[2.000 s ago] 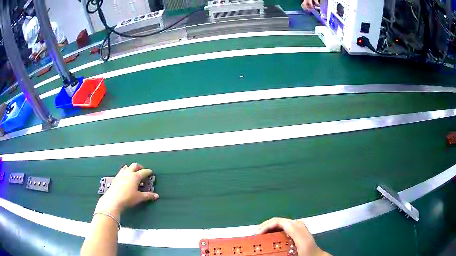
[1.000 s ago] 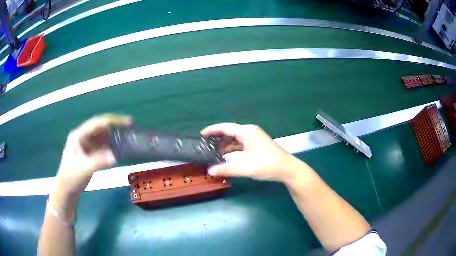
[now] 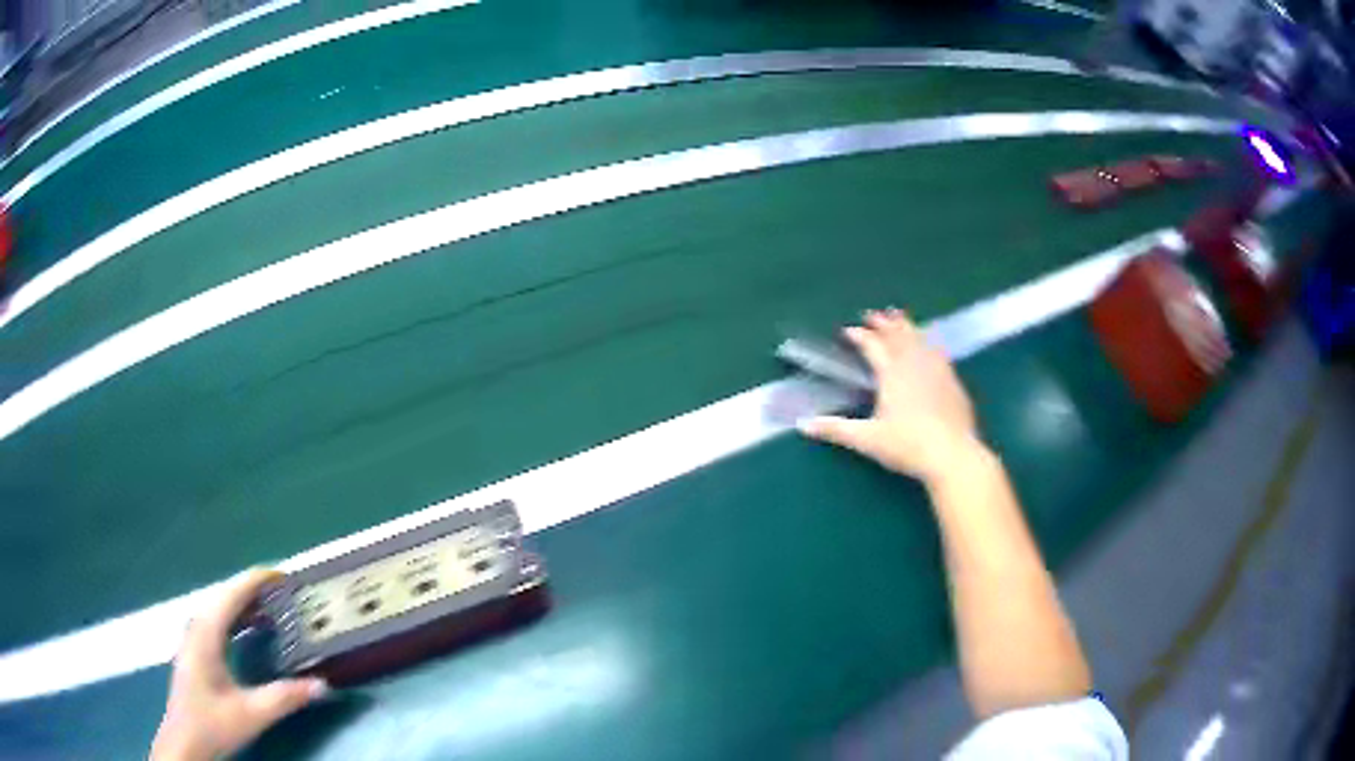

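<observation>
The grey fixture (image 3: 398,586) sits on top of the red fixture (image 3: 453,639) at the lower left, over the worktop's edge by the white rail. Four dark holes show in a row on its pale top face. My left hand (image 3: 231,677) grips the left end of the grey fixture. My right hand (image 3: 914,402) is over the right end of the thin metal plate (image 3: 817,361), with thumb and fingers apart around it. The plate lies across the white rail and is blurred. I cannot see clear contact between the right hand and the plate.
Red fixture stacks (image 3: 1162,335) stand at the right edge of the worktop. Several red fixtures lie in a row on the green belt (image 3: 1137,179) behind them. White guide rails (image 3: 654,167) curve across the view. The grey floor (image 3: 1248,595) is at the lower right.
The grey fixture has come down from between both hands onto the red fixture. My right hand has let go of it and moved right to the metal plate. The view has shifted right.
</observation>
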